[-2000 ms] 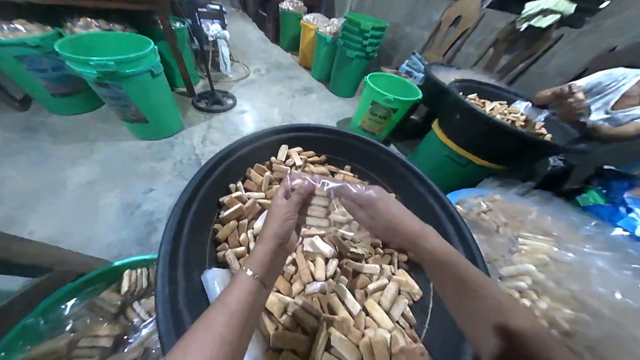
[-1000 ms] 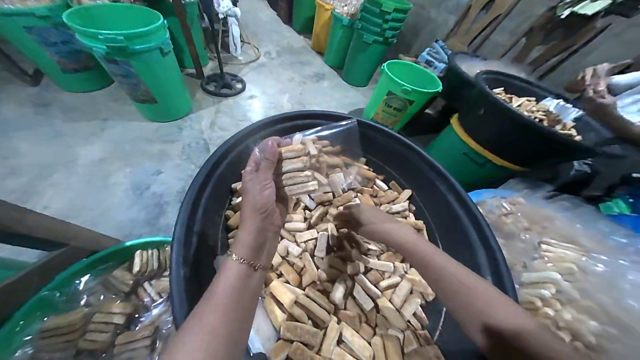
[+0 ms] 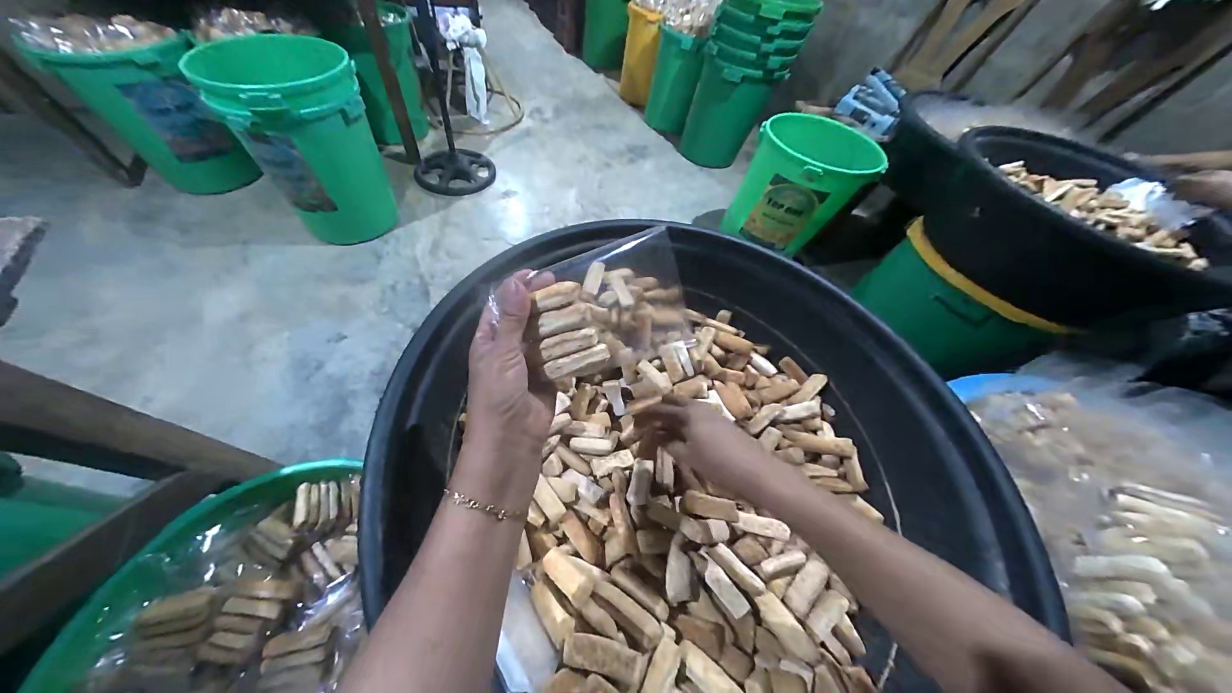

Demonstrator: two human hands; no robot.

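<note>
My left hand holds a clear plastic bag with several toasted bread sticks stacked in a row inside it. Below the bag, my right hand reaches into the heap of loose bread sticks, its fingertips at a stick; whether they grip it is hard to tell. The heap fills much of a wide black plastic basin. At the basin's lower left, a stack of clear plastic lies beside my left forearm.
A green tub of filled bags stands at left. On the right are a plastic-covered pile of bread sticks and another black basin, with a person's hand by it. A green bucket stands beyond my basin.
Two seconds ago both hands were together at the bag. The left now holds it up at the basin's left side, while the right has moved down to the loose sticks.
</note>
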